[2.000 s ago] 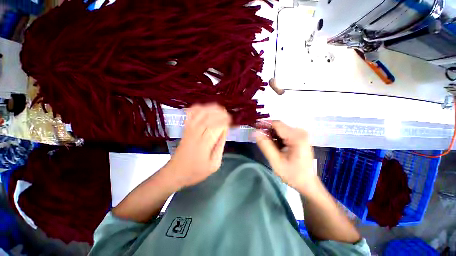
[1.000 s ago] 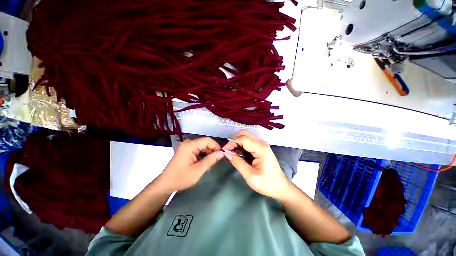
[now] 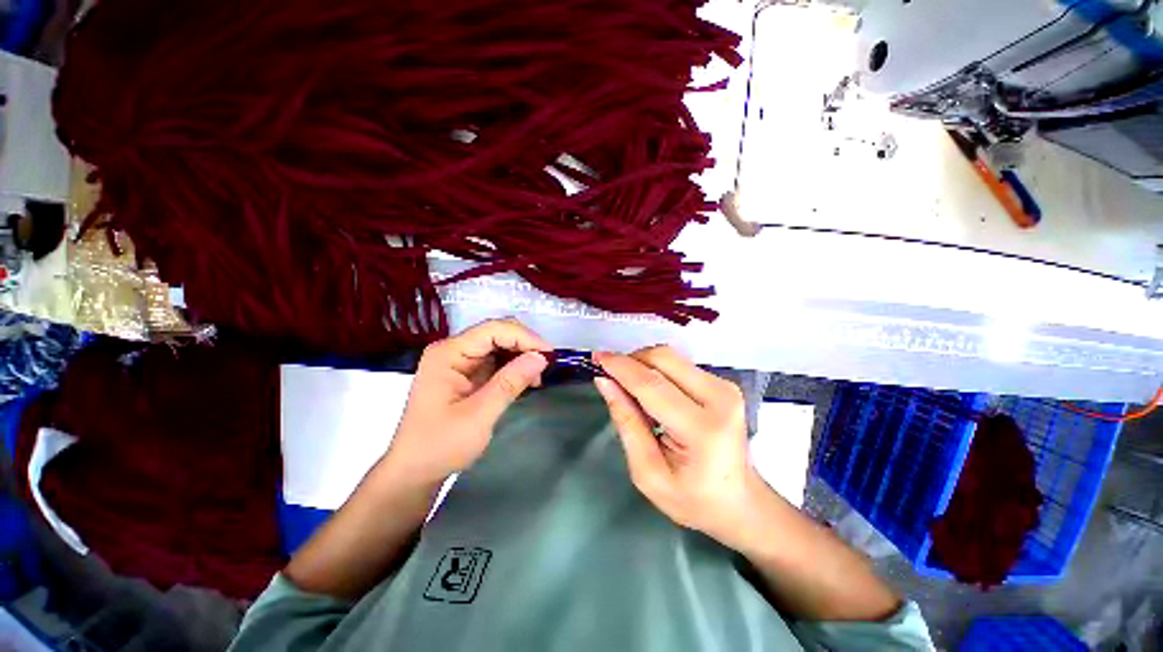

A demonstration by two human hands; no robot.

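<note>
A short dark piece, apparently a fabric strip end (image 3: pixel 573 362), spans the gap between my two hands just off the table's front edge. My left hand (image 3: pixel 475 392) pinches its left end between thumb and fingertips. My right hand (image 3: pixel 676 427) holds its right end at the fingertips; a thin shiny line shows there, too small to tell if it is a tool. A big bundle of dark red strips (image 3: pixel 344 153) lies on the table at upper left, its loose ends facing right.
Sewing machine (image 3: pixel 1008 64) at upper right, with an orange and blue handled tool (image 3: pixel 1001 185) by it. Ruler scale (image 3: pixel 893 341) along the table edge. Blue crate (image 3: pixel 1084 497) with maroon bunch at lower right. Second dark red pile (image 3: pixel 166 471) at lower left.
My hands were apart and blurred near the bundle, then met fingertip to fingertip below the table edge. Now they are slightly apart with the dark piece stretched between them.
</note>
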